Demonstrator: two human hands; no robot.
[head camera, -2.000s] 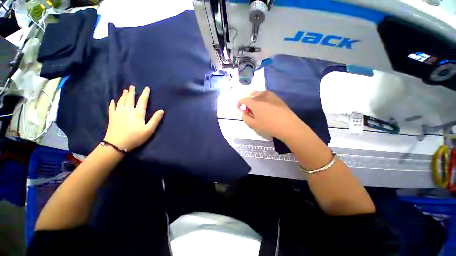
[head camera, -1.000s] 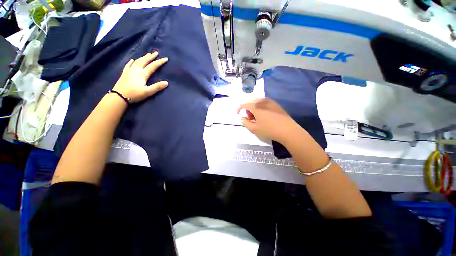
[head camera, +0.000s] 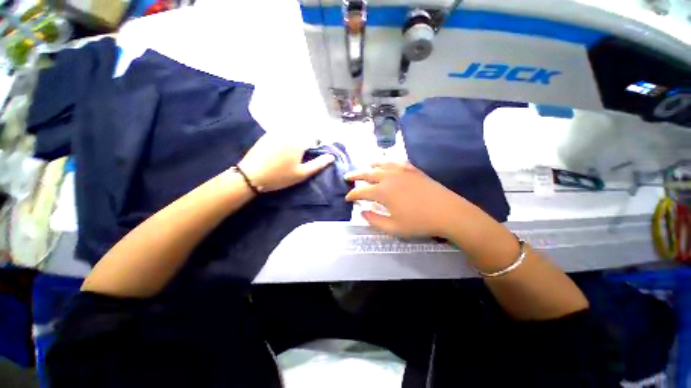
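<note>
The navy garment body (head camera: 189, 129) lies left of the needle and hangs over the table's front edge. My left hand (head camera: 282, 161) grips its bunched edge between thumb and fingers, left of and a little below the presser foot (head camera: 350, 114). My right hand (head camera: 401, 198) is right beside that edge, palm down with fingers partly spread; whether its fingertips hold the cloth is unclear. A small pale thing shows under its fingers, too blurred to name. A navy cut piece (head camera: 453, 144) lies flat under the machine arm, partly behind my right hand.
The white JACK sewing machine (head camera: 508, 57) spans the top right. Dark snips (head camera: 577, 179) lie at the right. Yellow and red loops (head camera: 667, 229) are at the far right edge. Folded navy pieces (head camera: 64, 95) and pale scraps (head camera: 45, 204) lie far left. A printed scale (head camera: 386, 242) runs along the front.
My left hand has moved right, from lying flat on the cloth to gripping its edge near the foot. The garment body has shifted and bunched there. My right hand has opened somewhat and moved slightly down.
</note>
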